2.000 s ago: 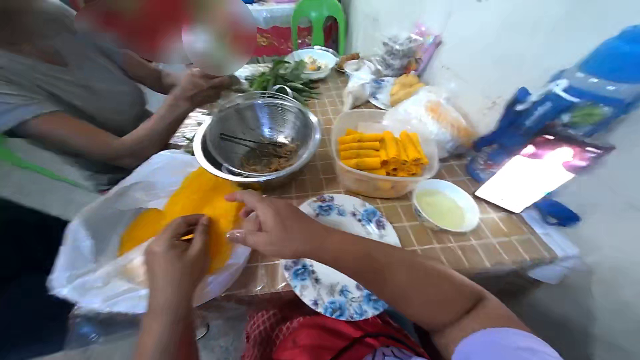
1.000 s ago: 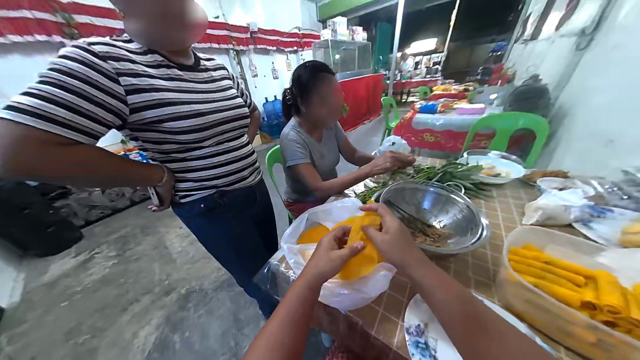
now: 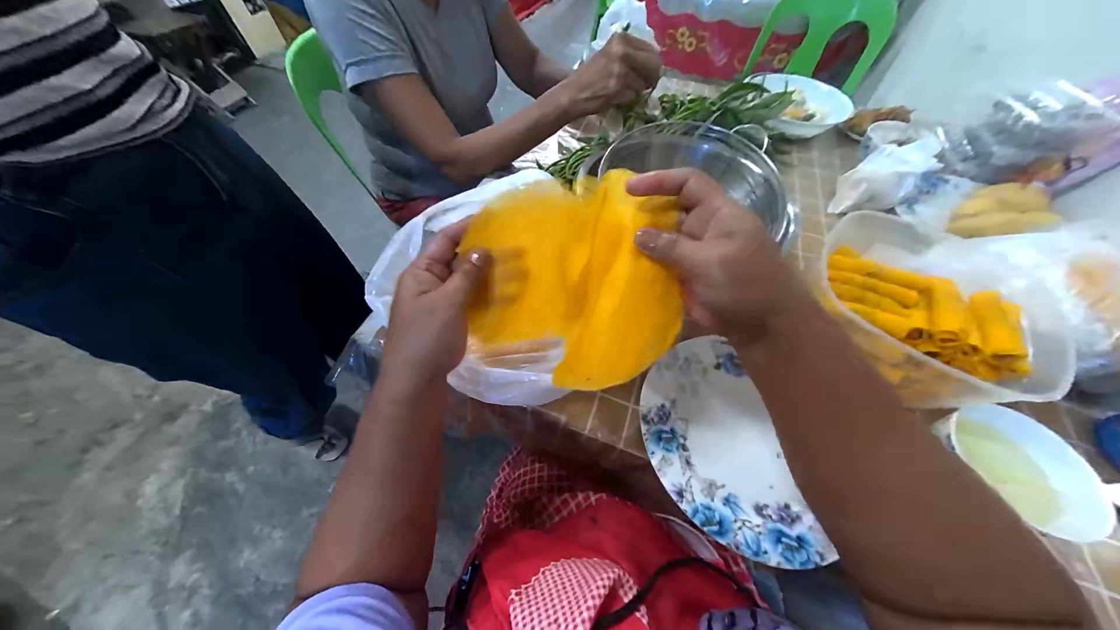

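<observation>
A thin yellow wrapper sheet [image 3: 617, 306] is pinched between the thumb and fingers of my right hand [image 3: 713, 249]. My left hand [image 3: 437, 302] grips the left edge of the yellow sheets, which are thin enough for its fingers to show through. Under them lies a white plastic bag [image 3: 398, 262]. A floral plate [image 3: 726, 455] is at the table's near edge, below my right forearm. Rolled yellow wrappers [image 3: 936, 311] fill part of a clear plastic container [image 3: 1050, 350] at the right. Beside it stands a white bowl of pale liquid [image 3: 1006, 468].
Behind my hands is a metal bowl [image 3: 779, 188], with green leafy vegetables [image 3: 700, 109] beyond it. A seated person [image 3: 437, 96] handles the greens. Another person [image 3: 157, 236] stands at the left. Plastic bags [image 3: 892, 171] and a white dish [image 3: 822, 105] lie farther back.
The yellow sheets, low over the bag earlier, are now raised and spread between my hands. The view swung left and came back.
</observation>
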